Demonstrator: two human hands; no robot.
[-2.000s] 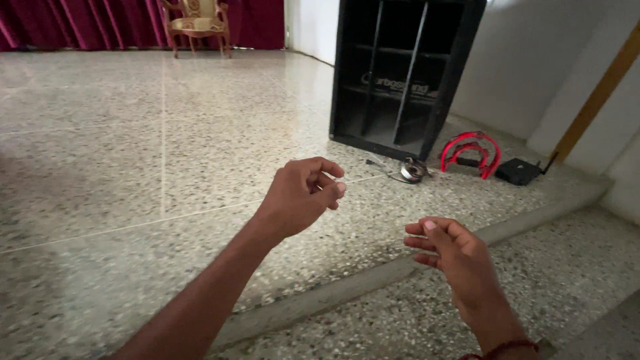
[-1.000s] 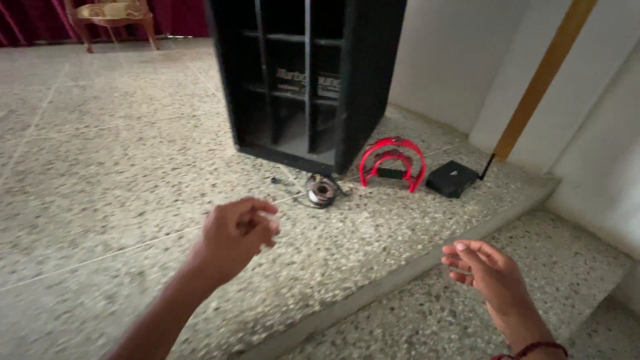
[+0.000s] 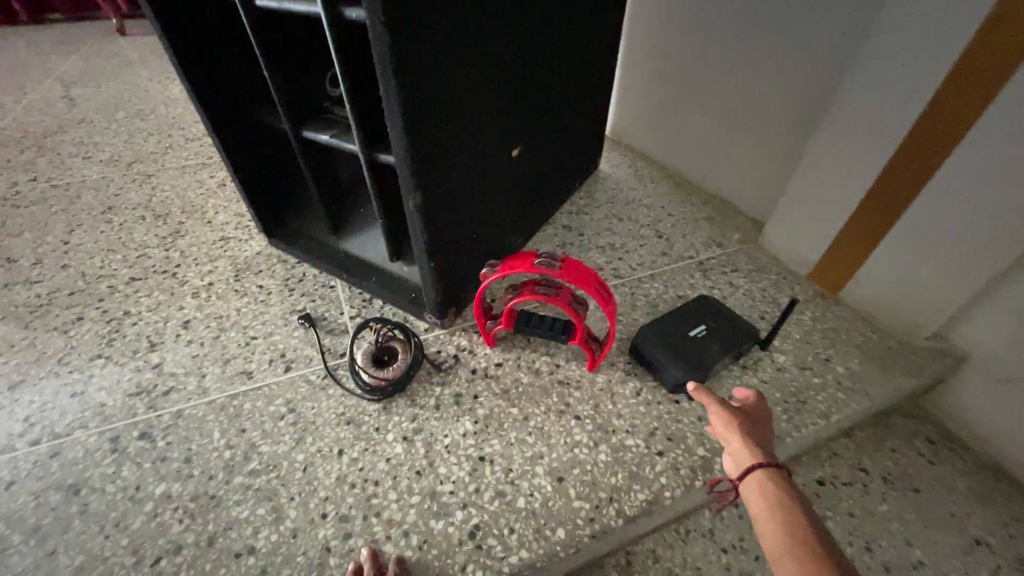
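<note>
My right hand point(image 3: 734, 420), with a red thread bracelet at the wrist, reaches to the near edge of a black router-like box point(image 3: 696, 340) with a stub antenna. Its index finger overlaps the box's near corner; whether it touches I cannot tell, and nothing is seen in the hand. Left of the box stands a red half-moon tambourine point(image 3: 588, 276) with metal jingles and a black grip. Farther left lies a toroidal transformer point(image 3: 370, 362) with a coiled black cable point(image 3: 416, 364) around it. Only some fingertips of my left hand point(image 3: 378, 563) show at the bottom edge.
A large black speaker cabinet point(image 3: 496, 144) stands behind the tambourine. White walls point(image 3: 704, 96) and a brown-orange strip point(image 3: 912, 152) rise at the right. The speckled terrazzo floor point(image 3: 240, 480) ends in a raised step edge point(image 3: 656, 520) at the lower right.
The view has moved closer to the things on the floor. My right hand has come to the black box, and my left hand has dropped almost out of view.
</note>
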